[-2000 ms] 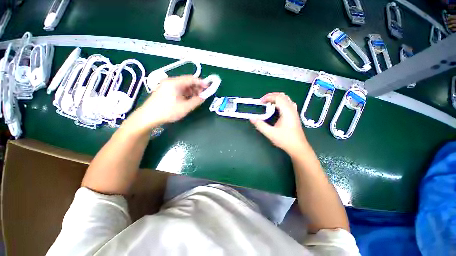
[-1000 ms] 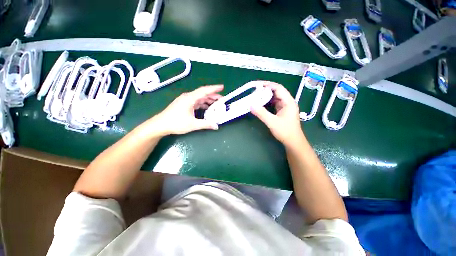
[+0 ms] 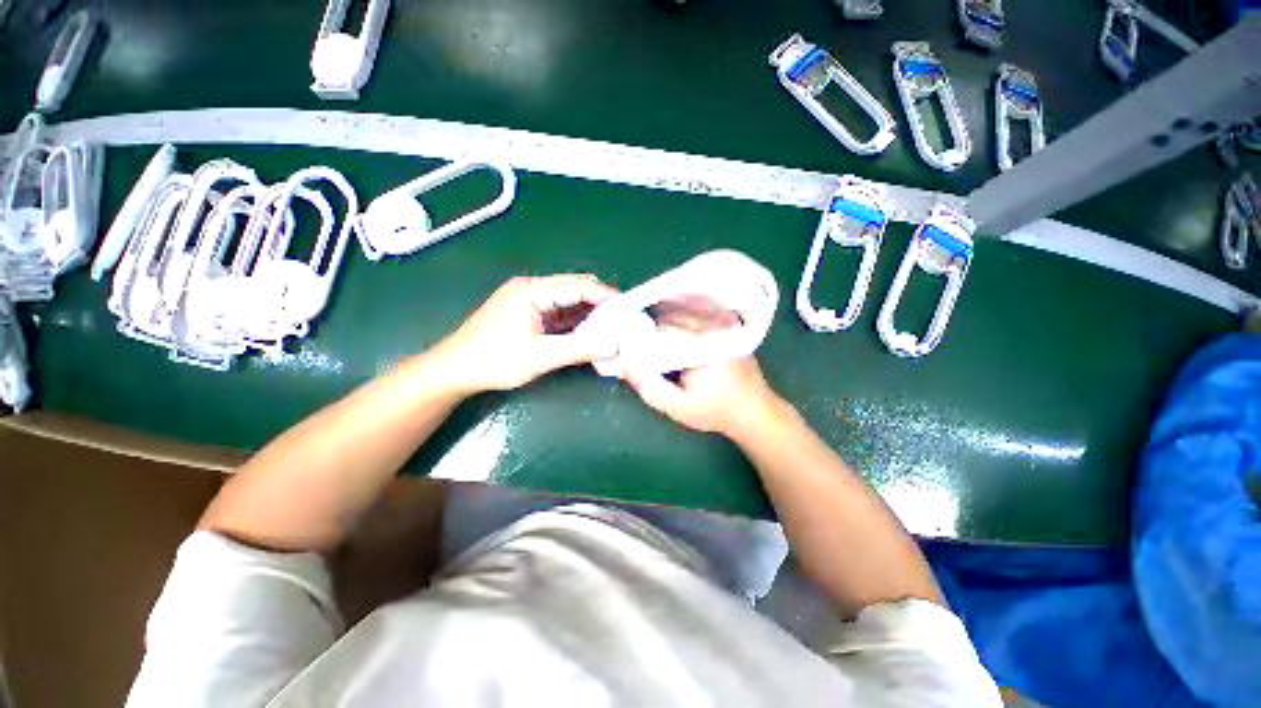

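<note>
A white coiled cable (image 3: 754, 307) is in front of me, blurred, its oval loop tilted up to the right. My left hand (image 3: 539, 332) grips its left end. My right hand (image 3: 698, 394) is under and behind the loop, its fingers partly hidden by it and seen through the opening. No blue label shows on this cable. A pile of plain cables (image 3: 221, 277) stands at the left, with one plain cable (image 3: 463, 201) lying beside it. Two coiled cables with blue labels (image 3: 844, 256) (image 3: 927, 284) lie to the right of my hands.
Beyond the pale guide rail (image 3: 553, 163), the green conveyor belt (image 3: 622, 83) carries spaced-out cables. A grey support post (image 3: 1120, 138) slants in from the right. A cardboard carton (image 3: 97, 539) is below the worktop at left. A person in blue (image 3: 1210, 512) is at right.
The blue-labelled cable seen in my right hand is no longer visible there. My right hand has moved down and left under the loop. Cables on the belt have shifted left.
</note>
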